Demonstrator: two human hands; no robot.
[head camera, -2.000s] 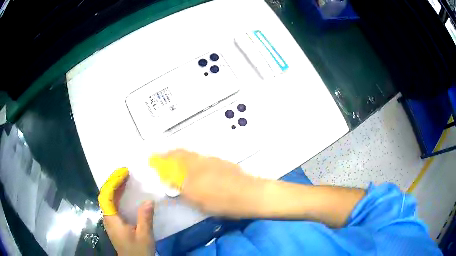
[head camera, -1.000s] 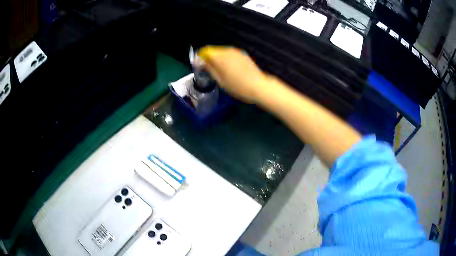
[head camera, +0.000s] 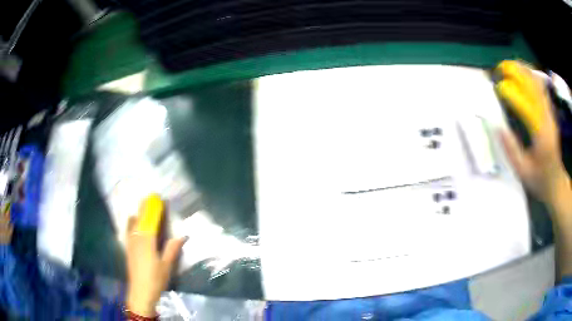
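The frame is blurred. Two white phones lie on the white pad (head camera: 301, 188). The upper phone (head camera: 401, 157) and lower phone (head camera: 401, 226) show dark camera lenses at their right ends. A white block, perhaps a squeegee (head camera: 480, 147), lies right of them. My left hand (head camera: 147, 251), with a yellow finger cot, is over the translucent film stack (head camera: 141, 150), left of the pad. Its thumb is apart and no grip shows. My right hand (head camera: 533, 131), with yellow finger cots, is at the pad's upper right edge, thumb apart, with nothing visibly held.
A long white stack (head camera: 63, 188) lies left of the loose films on the dark green mat (head camera: 216, 138). A blue box (head camera: 28, 185) is beyond it. Another person's hand (head camera: 5, 226) and blue sleeve show at the left edge. A green strip and dark area run behind the pad.
The view has swung left. My right hand has left the small bottle in the blue box and is at the pad's right edge. My left hand has come into view over the films.
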